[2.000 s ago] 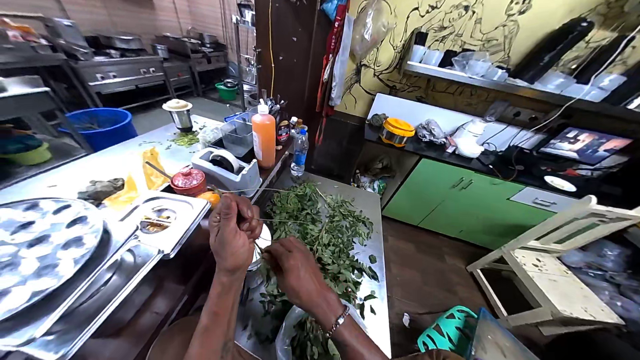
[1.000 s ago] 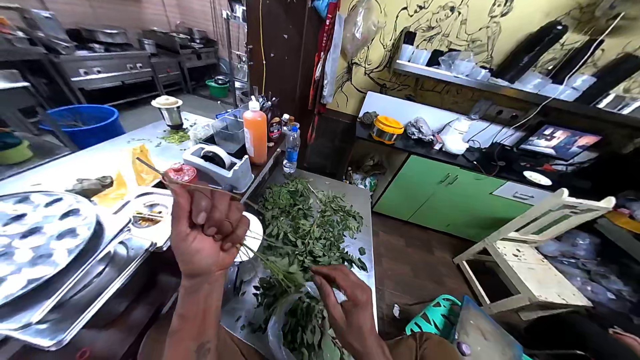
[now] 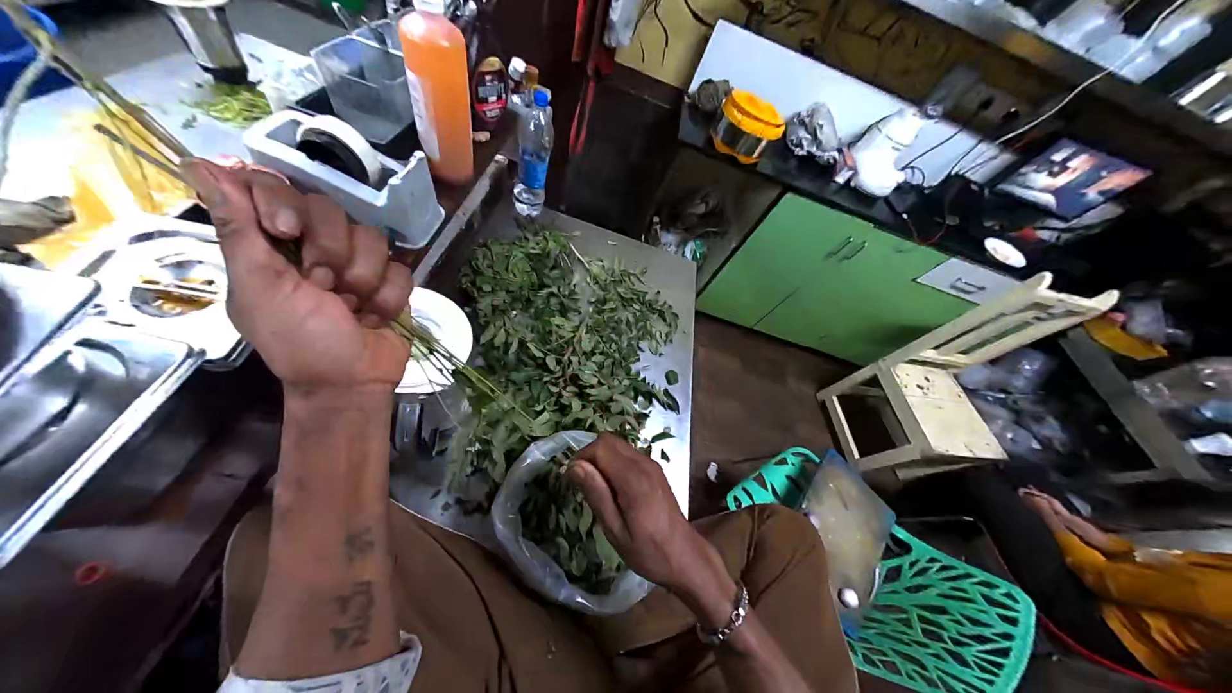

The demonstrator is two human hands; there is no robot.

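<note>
My left hand (image 3: 303, 279) is raised and closed around a bundle of thin green stems, whose ends stick out on both sides of the fist. A heap of leafy green sprigs (image 3: 568, 337) lies on the steel table (image 3: 679, 279). My right hand (image 3: 640, 510), with a bracelet at the wrist, is over the rim of a clear plastic bag (image 3: 515, 539) that holds loose leaves (image 3: 568, 544) and rests at my lap. Its fingers are curled; whether they hold leaves is hidden. A white plate (image 3: 443, 332) is beside my left wrist.
Steel trays (image 3: 87, 385) stand at the left. Behind are a tape dispenser (image 3: 385, 183), an orange bottle (image 3: 438, 96) and a water bottle (image 3: 532, 154). Green cabinets (image 3: 818, 279), a cream chair (image 3: 938, 404) and a green plastic chair (image 3: 953, 597) are at the right. Another person's yellow-clad arm shows at lower right.
My right hand has moved down from the leafy stems to the bag's opening. My left hand still grips the stems. Another person's arm has come into view as the view tilted down.
</note>
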